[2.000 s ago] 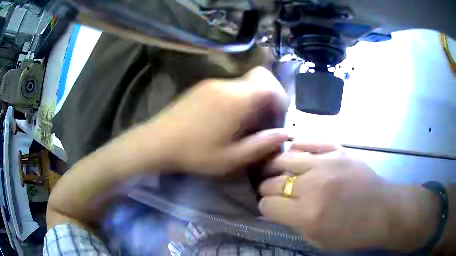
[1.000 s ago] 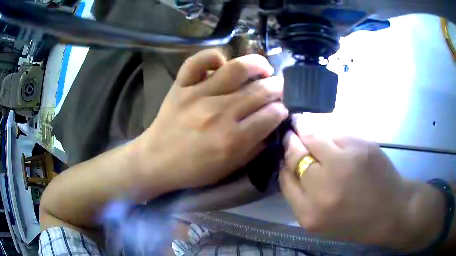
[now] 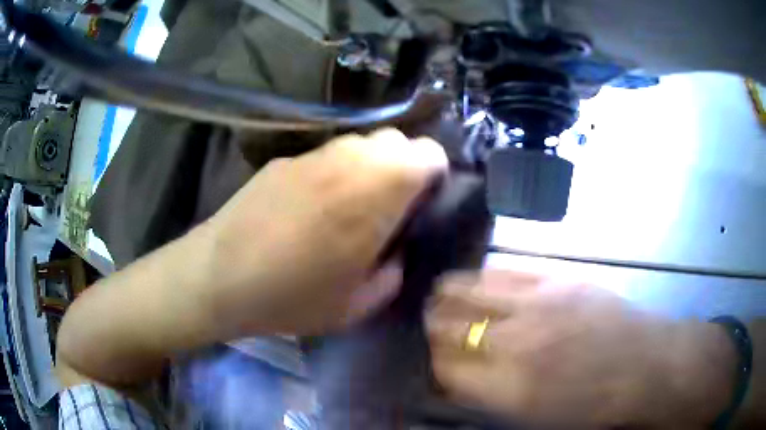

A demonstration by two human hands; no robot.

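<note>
The olive-brown fabric [image 3: 193, 143] lies over the table on the left and behind my left forearm. A dark, blurred cloth edge [image 3: 449, 227] runs down from the needle area between my hands. My left hand [image 3: 336, 227] is closed on this dark fabric, knuckles up, just below the needle area. My right hand [image 3: 537, 344], with a gold ring, is blurred and holds the same dark fabric from the right, lower down; its fingertips are partly hidden. The sewing machine's metal needle area [image 3: 470, 117] is at top centre, with the black ribbed knob [image 3: 531, 185] beside it.
A long curved dark metal bar [image 3: 210, 101] crosses the upper left. The white machine table [image 3: 655, 185] lies to the right, with a dark seam line across it. A second machine [image 3: 42, 147] stands at the far left, above a wooden frame [image 3: 52, 285]. A blue blurred cloth [image 3: 231, 390] is below.
My left hand has closed from spread, bent fingers into a fist on the dark cloth. My right hand has moved left and down. More dark cloth now shows between the hands.
</note>
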